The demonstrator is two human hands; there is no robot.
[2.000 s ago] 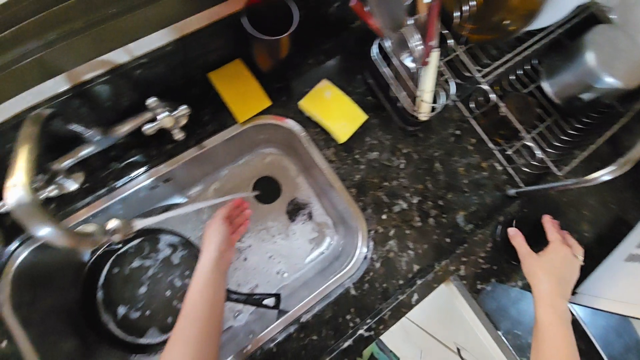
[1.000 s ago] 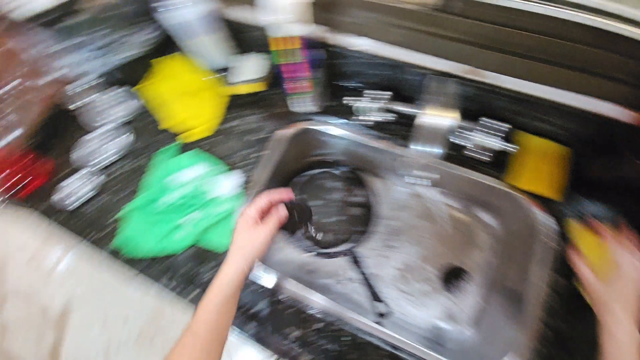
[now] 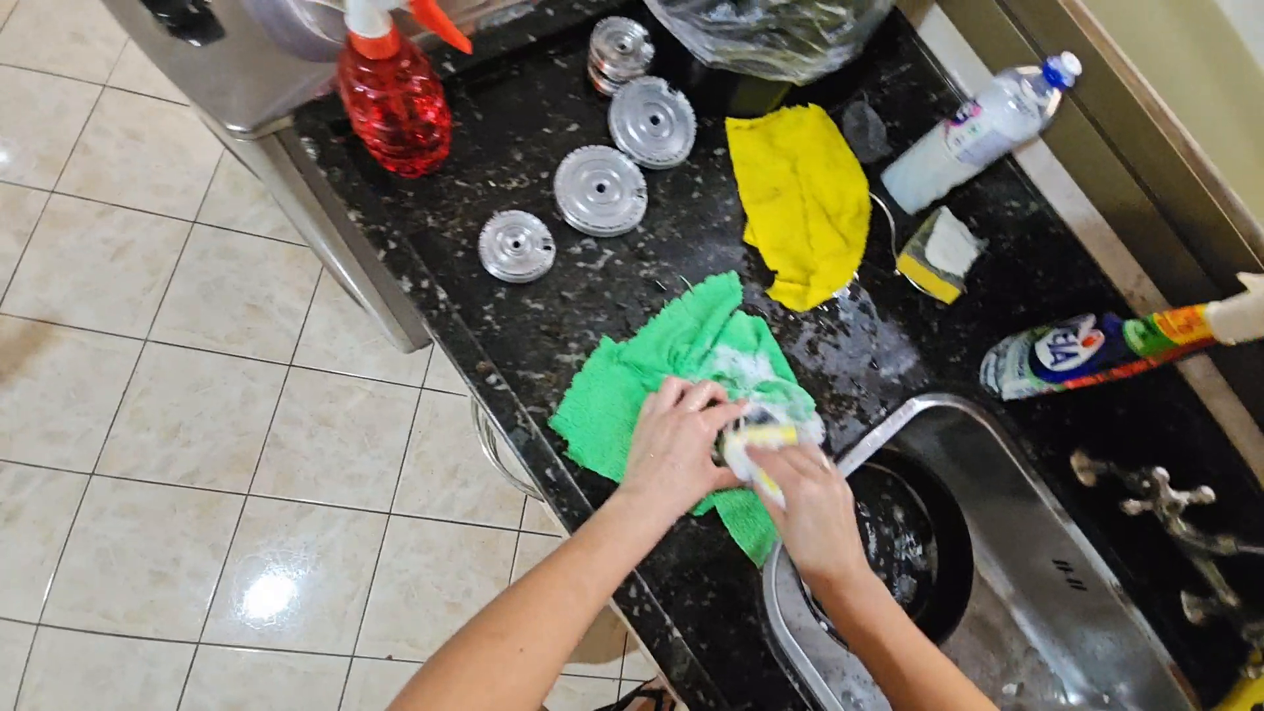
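On the dark stone counter, my left hand (image 3: 681,439) grips the side of a small round dark item, mostly hidden by suds and fingers. My right hand (image 3: 805,494) presses a soapy yellow sponge (image 3: 768,435) onto it. Both hands are over a green cloth (image 3: 642,375) with white foam on it, beside the sink's left end. A black pan (image 3: 904,543) lies in the stainless steel sink (image 3: 1027,573). Metal burner parts (image 3: 600,190) lie farther back, and a yellow cloth (image 3: 802,207) is spread to their right.
A spray bottle of red liquid (image 3: 395,109) stands at the back left. A white liquid bottle (image 3: 973,133), a sponge with a white block (image 3: 938,257) and a Veja bottle (image 3: 1086,351) are near the wall. The taps (image 3: 1170,501) are at the right; the counter edge borders the tiled floor.
The view has swung left along the counter. My left hand has moved from over the sink to the green cloth. My right hand has come from the sink's far right to meet it, with a sponge.
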